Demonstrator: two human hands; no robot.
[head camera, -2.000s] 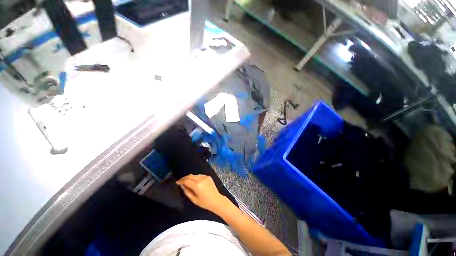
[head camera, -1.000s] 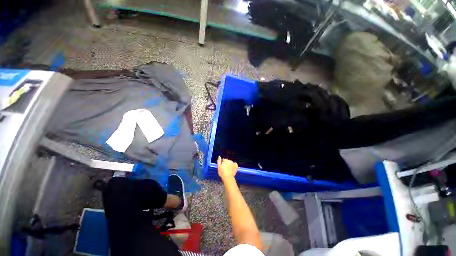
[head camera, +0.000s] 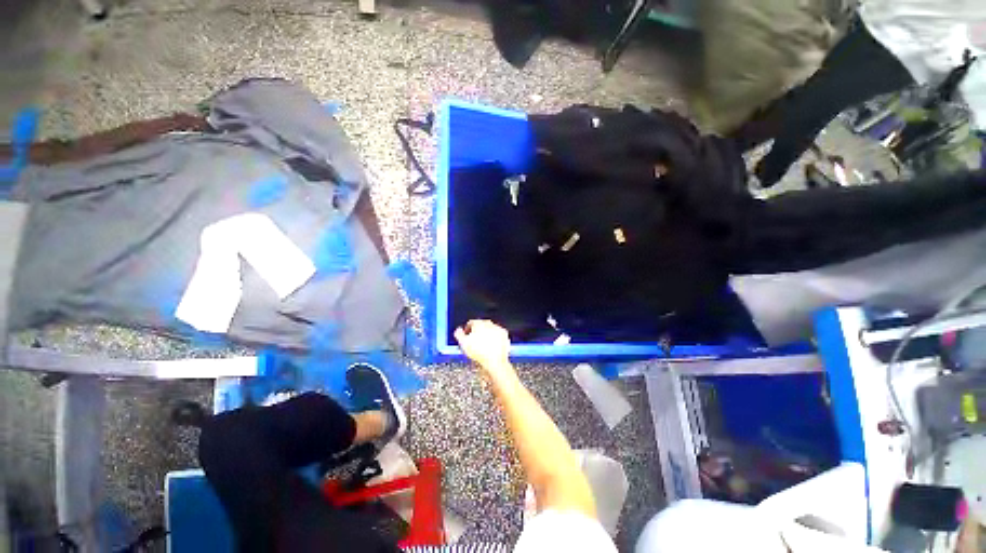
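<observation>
A blue plastic crate (head camera: 442, 238) stands on the speckled floor in front of me. It holds a large heap of black garments (head camera: 649, 216) with several small pale labels. My right hand (head camera: 483, 341) is at the crate's near rim, close to its near left corner, with the fingers curled over the rim. Nothing else shows in that hand. My left hand is not in view.
Grey cloth (head camera: 119, 238) with blue scraps lies on the floor at left, two white pieces (head camera: 211, 275) on it. My dark-trousered legs (head camera: 270, 454) and a red frame (head camera: 427, 502) are below. A white-and-blue table edge (head camera: 849, 378) and large white shape (head camera: 735, 529) are at right.
The view has swung right and down from the sewing table to the floor and crate. My right hand has moved from beside my leg to the crate's rim and stays there.
</observation>
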